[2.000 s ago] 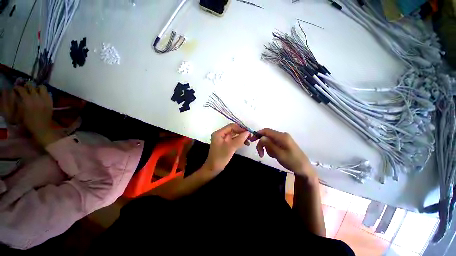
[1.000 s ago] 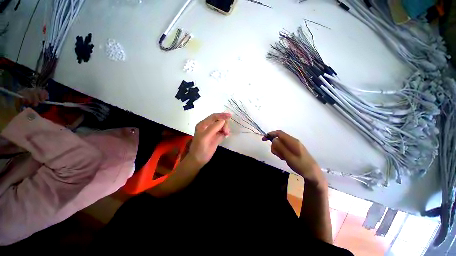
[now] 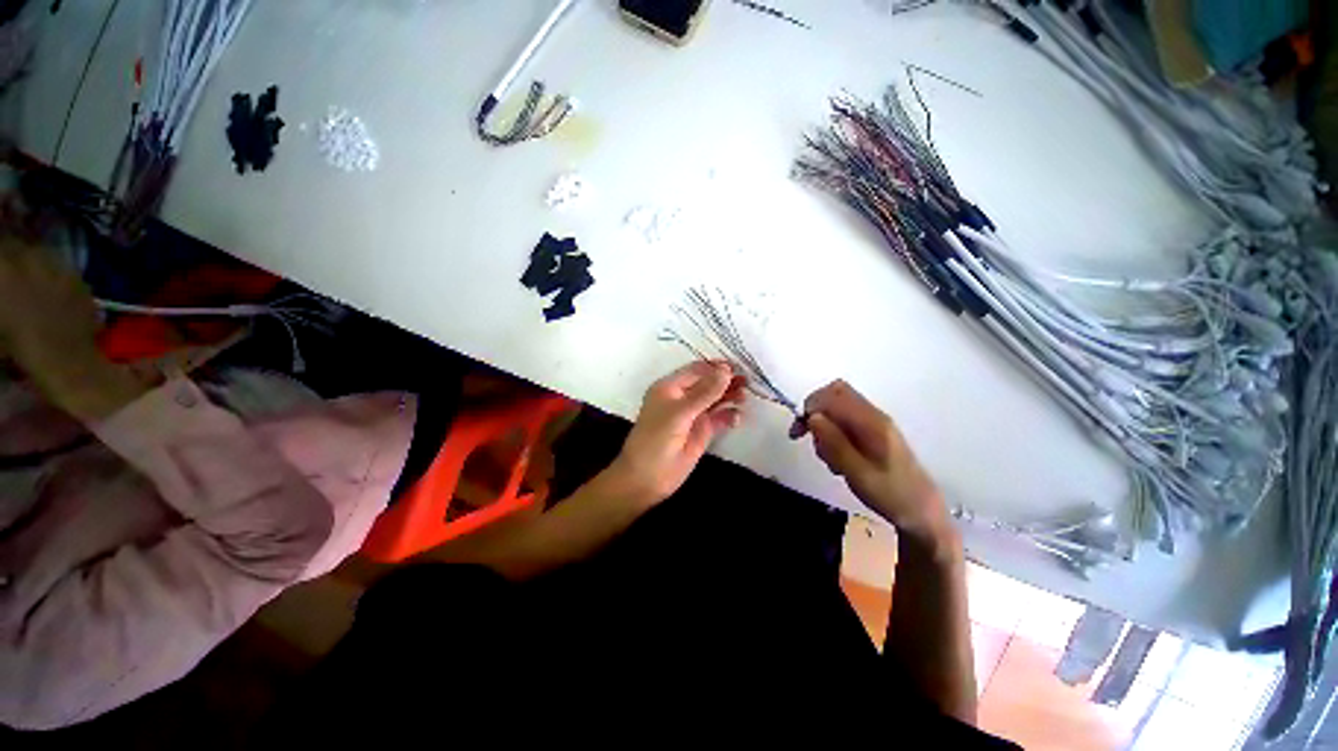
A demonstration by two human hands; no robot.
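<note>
My right hand point(image 3: 866, 448) grips a cable at its dark sleeve point(image 3: 800, 423), at the table's near edge. Thin core wires point(image 3: 719, 326) fan from the sleeve up and to the left over the white table. My left hand point(image 3: 687, 418) is just left of the sleeve, with thumb and forefinger pinched on one or a few of the wires. Which wires is too fine to tell. The cable's white far end point(image 3: 1049, 536) shows on the table right of my right wrist.
A thick cable bundle point(image 3: 1057, 338) lies at right. Black pieces point(image 3: 558, 275) and white bits point(image 3: 564, 188) lie ahead, with a sample cable point(image 3: 524, 66) and smartphone point(image 3: 665, 15) beyond. A person in a pink jacket point(image 3: 220, 484) and an orange stool point(image 3: 477, 462) are at left.
My left hand first moved left off the sleeve, then came back right to the wires. My right hand has shifted slightly right. The neighbour's hands and cable have moved.
</note>
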